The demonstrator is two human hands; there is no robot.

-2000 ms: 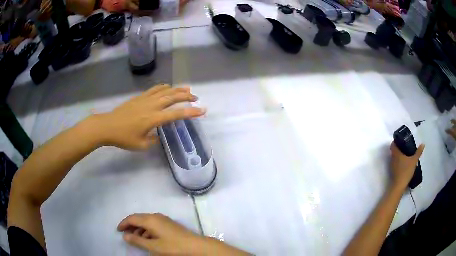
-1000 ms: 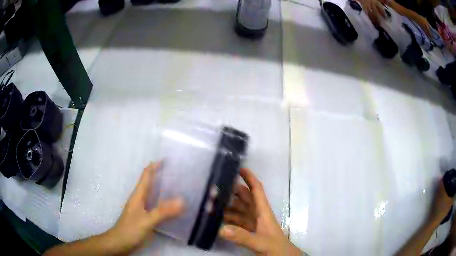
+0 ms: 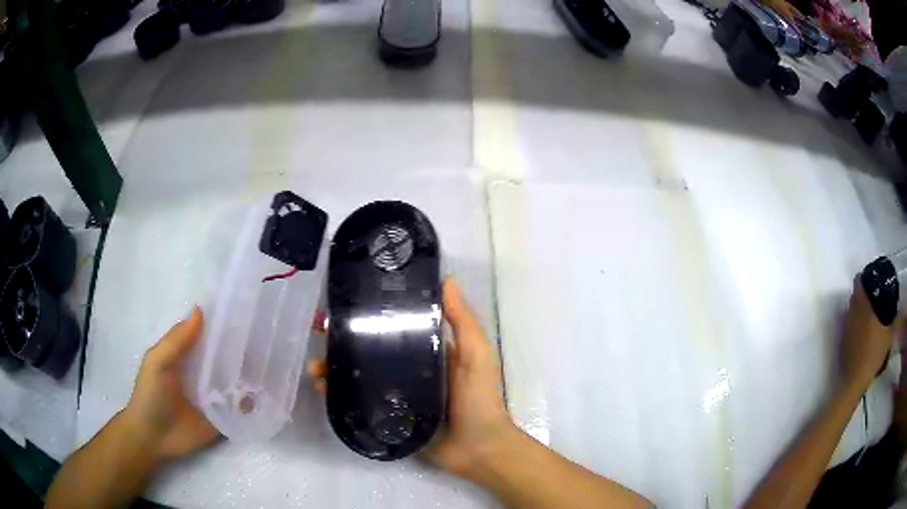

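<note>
The frosted translucent tank (image 3: 254, 343) is in my left hand (image 3: 164, 393), which grips its lower left side. A black square fan (image 3: 295, 235) sits at the tank's far end, with a short red wire (image 3: 280, 274) below it. My right hand (image 3: 472, 383) holds the glossy black base housing (image 3: 384, 338) by its right side, with fingertips showing at its left edge. The base's face with round slotted grilles at both ends is towards me. Tank and base are side by side, apart, with a narrow gap between them.
A joined unit (image 3: 409, 35) stands at the far middle. A black base (image 3: 594, 25) lies to its right. Black cup-like housings (image 3: 38, 308) are at the left beyond a green post (image 3: 75, 149). At the right edge, another person's hand (image 3: 863, 323) holds a black tool.
The tank and black base, a second ago together in my hands, are now separated, the tank at left and the base at right. The fan and base's grilles now show.
</note>
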